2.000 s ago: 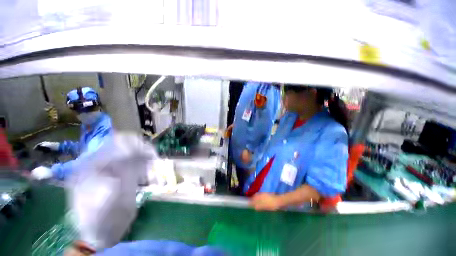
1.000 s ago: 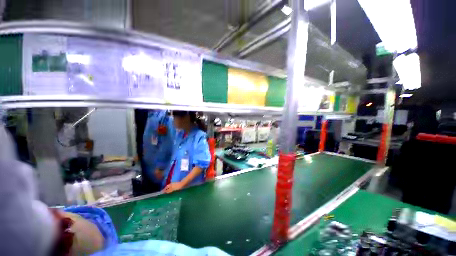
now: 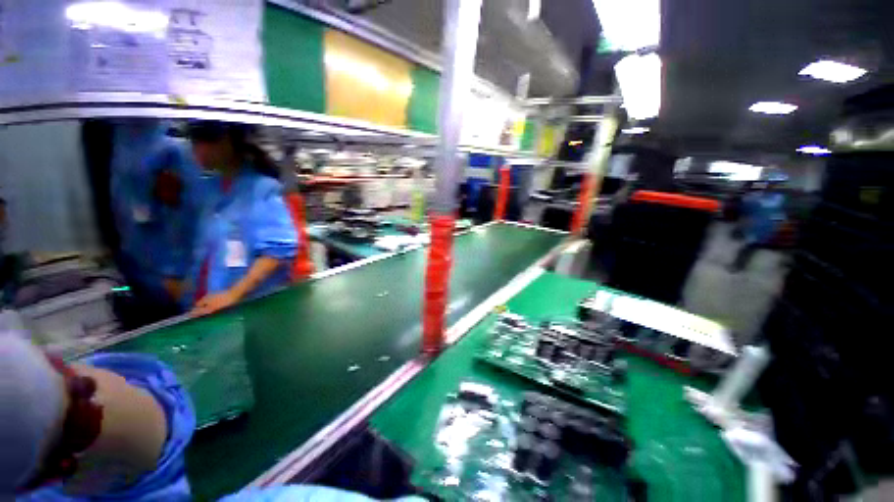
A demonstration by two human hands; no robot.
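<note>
My left hand [image 3: 29, 407], in a white glove with dark red beads at the wrist, is blurred and cut off by the left edge. Its fingers do not show. A flat green circuit board [image 3: 211, 377] lies on the dark green conveyor belt beside my blue sleeve. My right hand is not in view. On the green mat lie a populated board [image 3: 554, 358] and a nearer board with clustered black capacitors [image 3: 559, 431].
A metal post wrapped in red film [image 3: 438, 284] stands at the belt's near edge. A long white-covered assembly [image 3: 662, 324] and a white tube [image 3: 742, 377] lie on the bench's right side. Black crates [image 3: 843, 294] stand at right. A person in blue [image 3: 240, 235] stands across the belt.
The view has swung right and down, bringing the bench boards and crates into view. The gloved hand has shifted to the left edge. The person across the belt appears further left.
</note>
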